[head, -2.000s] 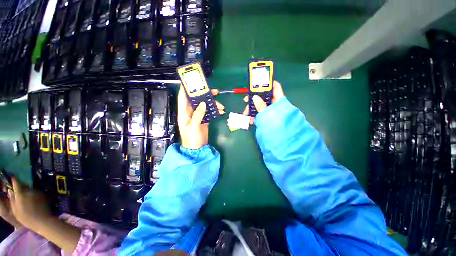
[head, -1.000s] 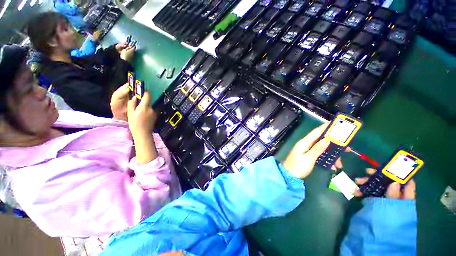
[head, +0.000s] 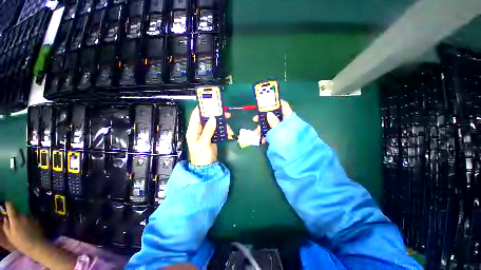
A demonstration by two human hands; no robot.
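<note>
My left hand (head: 202, 140) holds a black keypad phone (head: 211, 103) upright, face up, its yellow-framed screen lit. My thumb is on its keypad. My right hand (head: 277, 117) holds a second phone (head: 267, 97), also with a lit screen in a yellow frame, thumb on its keys. A thin red pen (head: 241, 107) lies between the two phones; its ends are hidden by them. A small white piece, perhaps a battery (head: 248, 138), is beside my right fingers; I cannot tell if they touch it.
Phone trays (head: 108, 199) fill the left, some phones face up, others back up. Another tray (head: 126, 47) lies behind. A pale post (head: 380, 52) stands at the back right on a white base. Stacked black trays (head: 432, 158) stand far right. A neighbour's arm (head: 31, 237) is lower left.
My view has swung back from the neighbours on the left to straight down at the bench. Both phones are still held. The left phone's screen now shows a dark band; the right screen shows dark marks.
</note>
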